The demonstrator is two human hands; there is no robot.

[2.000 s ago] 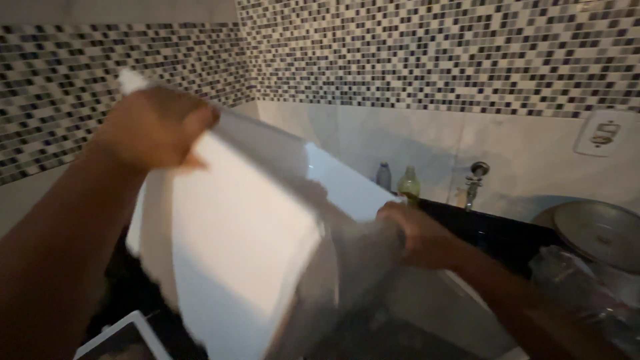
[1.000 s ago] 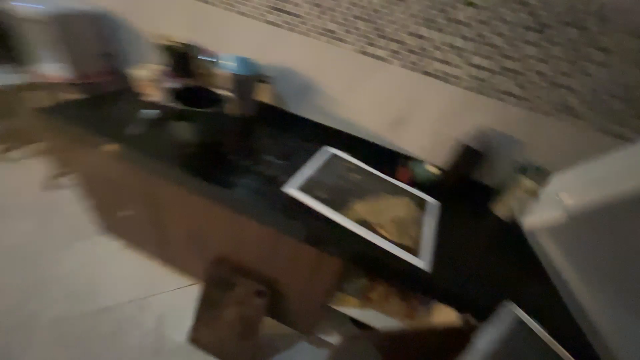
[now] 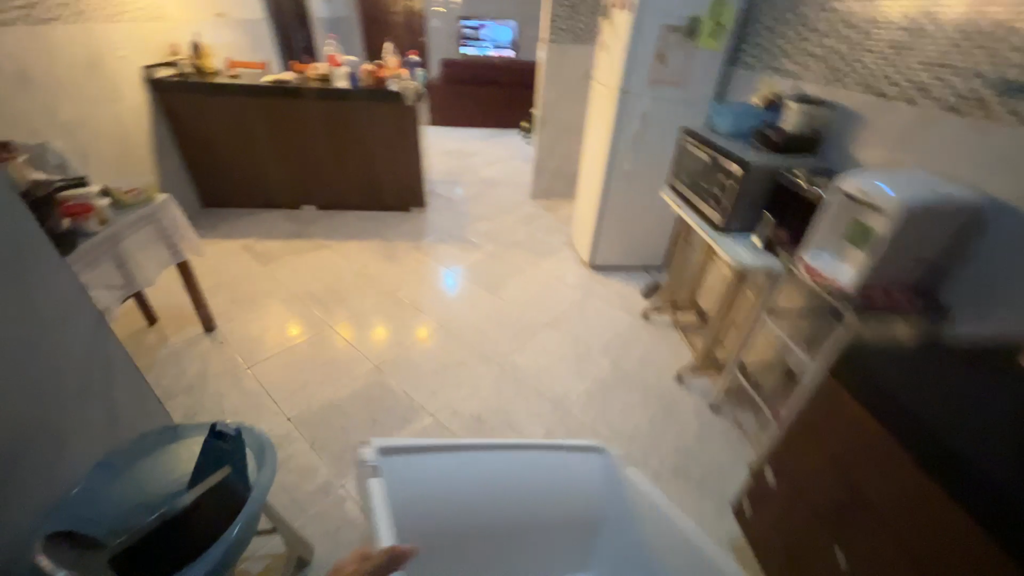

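Observation:
A white plastic bin or drawer with an open top is held low in front of me, at the bottom middle of the view. My left hand grips its left rim; only the thumb and part of the hand show at the lower edge. My right hand is out of the frame, so its hold cannot be seen. To the left of the bin stands a round blue basin with dark objects inside, close to my left hand but apart from it.
Pale floor tiles lie ahead. A cloth-covered table is at left, a counter with bottles at the back. A white refrigerator, a toaster oven on a stand and a dark-topped cabinet line the right.
The view has swung from the tiled wall, past a dark counter, to the open room. The white bin, tilted up between both hands two seconds ago, is now low with its opening upward.

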